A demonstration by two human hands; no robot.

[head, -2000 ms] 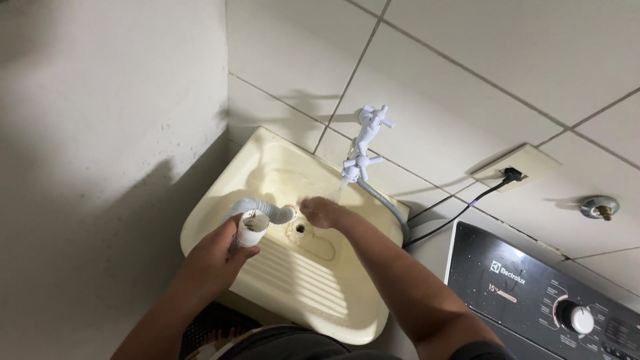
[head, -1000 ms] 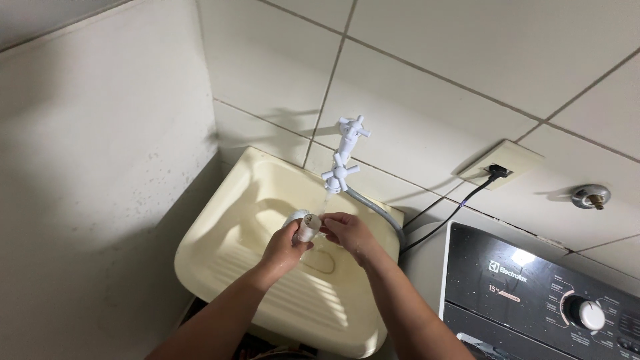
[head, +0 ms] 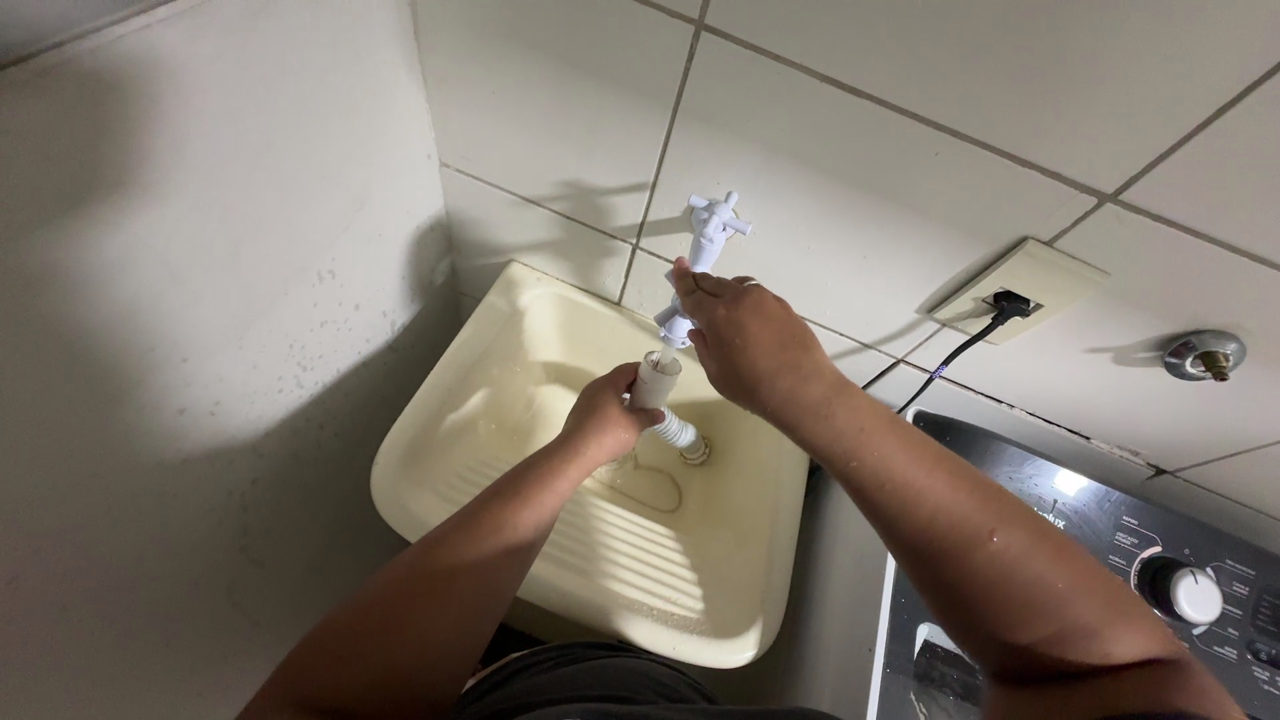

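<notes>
My left hand (head: 612, 418) grips the white plastic end of a corrugated drain hose (head: 677, 430), with its open mouth turned up under the spout. Water runs from the white plastic faucet (head: 712, 235) into that mouth. The hose's ribbed part bends down into the cream laundry sink (head: 735, 590), and its other end, with a dirty rim, points toward me. My right hand (head: 745, 335) is on the faucet's lower cross handle, which its fingers partly hide.
To the right stands a washing machine (head: 1060, 560) with a dark control panel and a white knob. A black plug sits in the wall outlet (head: 1080, 262), its cord running down behind the machine. A metal wall fitting (head: 1204, 356) is farther right. A plain wall borders the sink's left side.
My right hand has moved up from the hose end to the faucet handle. My left hand has brought the hose's white end up under the spout.
</notes>
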